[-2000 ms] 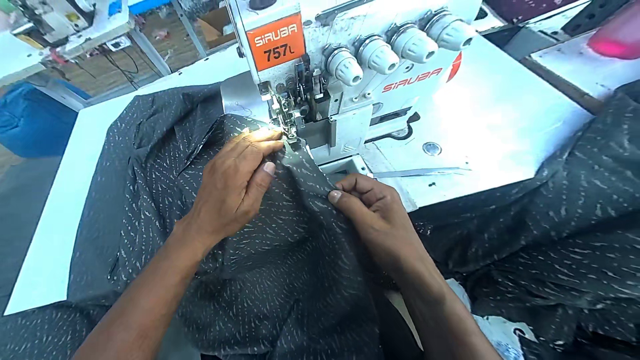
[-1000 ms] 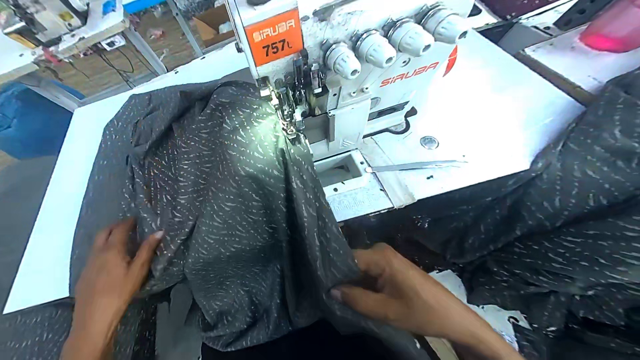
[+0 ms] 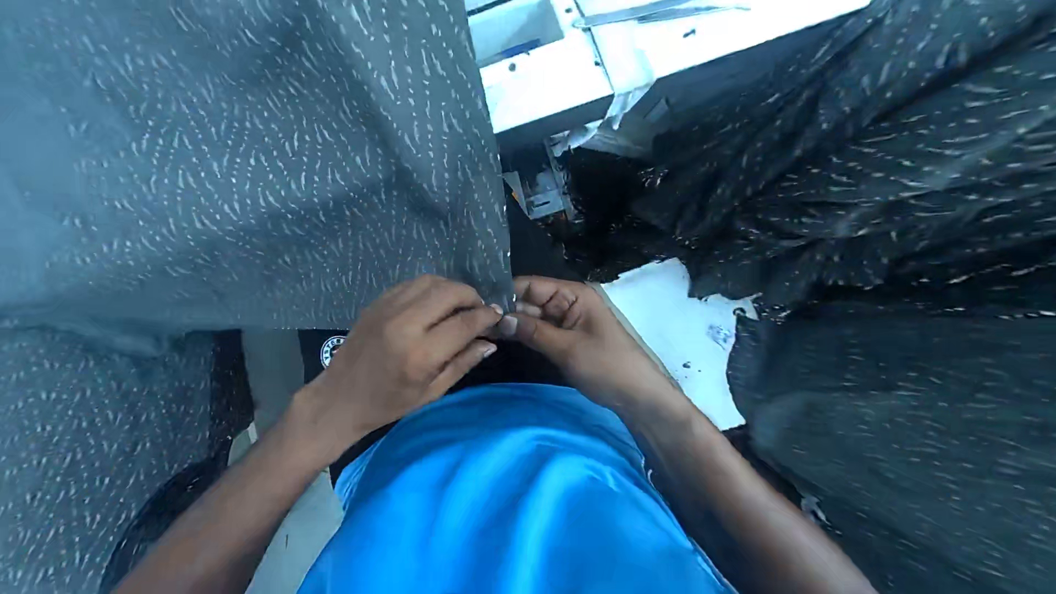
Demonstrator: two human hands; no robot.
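Dark grey fabric with small white dashes (image 3: 313, 165) hangs across the upper left, over the edge of the table. My left hand (image 3: 412, 342) and my right hand (image 3: 569, 330) meet at its lower right corner, just above my lap. The fingertips of both hands pinch the fabric's edge there, nearly touching each other. What the fingertips do at the very corner is too small to tell. The sewing machine's head is out of view.
The white machine table (image 3: 561, 82) shows at the top, with a thin metallic strip lying on it. More dark patterned fabric (image 3: 891, 190) is heaped at the right. A torn white sheet (image 3: 685, 330) lies beside my right forearm.
The view has tilted down toward my lap. My hands, apart on the fabric a second ago, have come together at its corner. The machine's head has left the view.
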